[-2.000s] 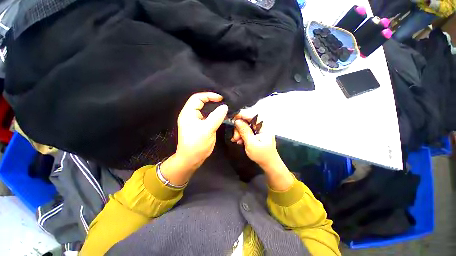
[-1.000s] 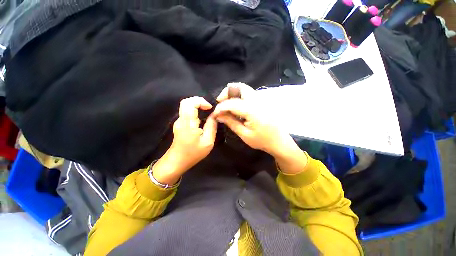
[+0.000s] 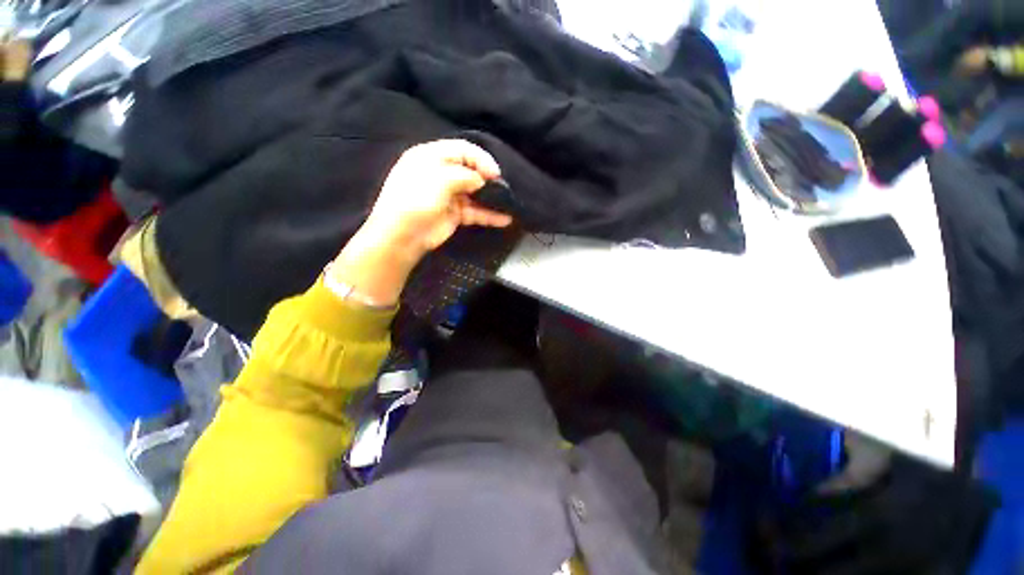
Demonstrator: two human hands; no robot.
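Observation:
A large black coat [image 3: 326, 169] lies over the white table [image 3: 775, 326] and hangs down toward my lap. My left hand [image 3: 432, 197] is at the coat's near edge and pinches the black cloth between thumb and fingers. Dotted lining [image 3: 449, 279] shows just below that hand. A dark button [image 3: 706, 222] sits on the coat near its right corner. My right hand is out of the picture. I cannot make out a needle; a faint thread-like line shows near the cloth edge on the table.
A bowl [image 3: 856, 169] of dark buttons, black thread cones [image 3: 893, 140] with pink tips and a smartphone [image 3: 862, 244] stand on the table's right part. Blue bins [image 3: 124, 337] and piled garments lie on both sides. A grey garment with white stripes hangs at lower left.
My right hand has left the picture from beside my left hand. My left hand still grips the cloth. The view has shifted, so the bowl and phone appear further right and lower.

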